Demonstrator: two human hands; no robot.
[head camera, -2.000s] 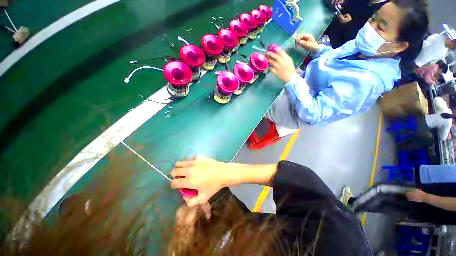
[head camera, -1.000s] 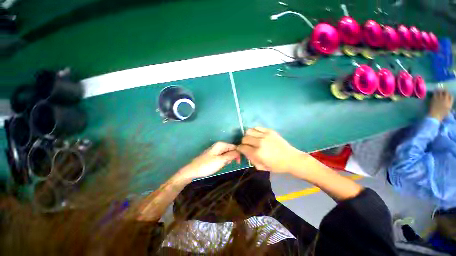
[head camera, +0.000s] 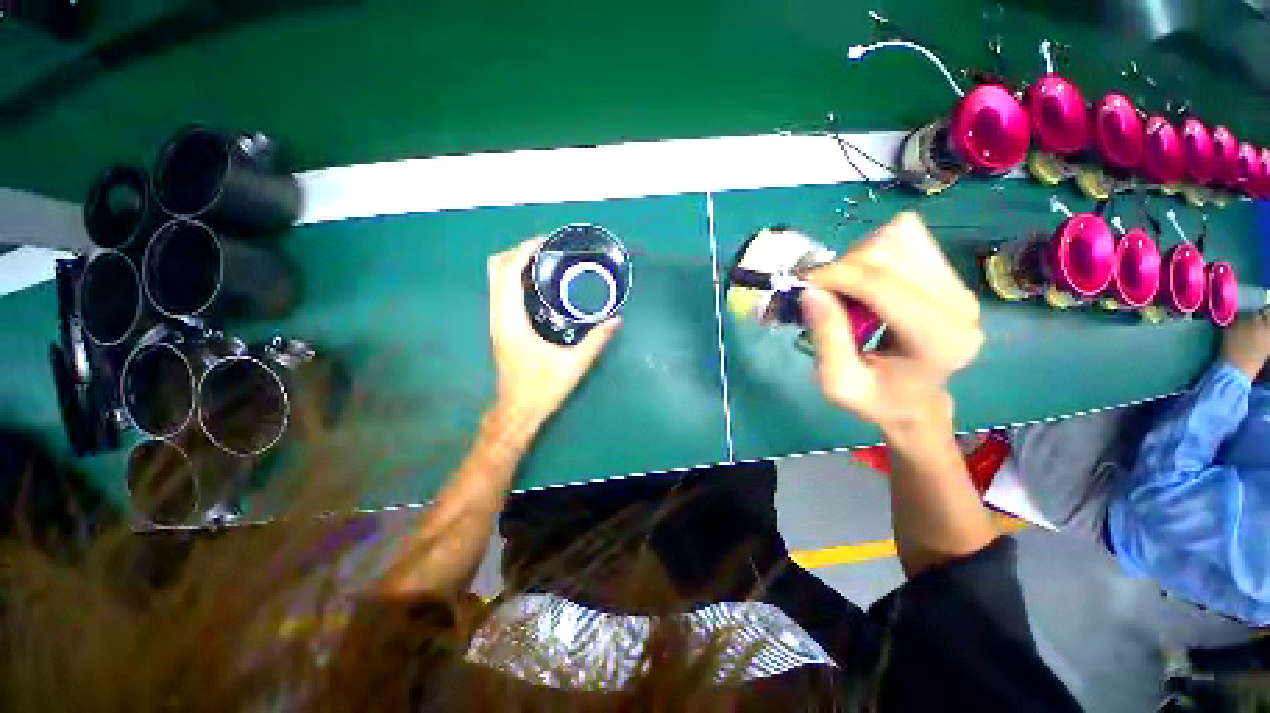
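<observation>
My left hand (head camera: 527, 337) is closed around a black housing (head camera: 553, 315) on the green bench. The housing's open end faces up and shows a white inner ring (head camera: 586, 290). My right hand (head camera: 898, 327) is over a core unit (head camera: 766, 265) lying on its side, its pale yellow base toward the left. The core unit's magenta cup (head camera: 862, 329) is mostly hidden under the hand. The right fingertips pinch a white lead (head camera: 790, 280) at the base.
Several black housings (head camera: 184, 268) stand grouped at the left. Rows of core units with magenta cups (head camera: 990, 128) stand at the right. A white rail strip (head camera: 515, 173) runs behind. A neighbour's blue sleeve (head camera: 1201, 453) shows at the right edge.
My hands have moved apart from the bench's front edge. The left has taken hold of the black housing. The core unit now shows under my right hand. The view has shifted left.
</observation>
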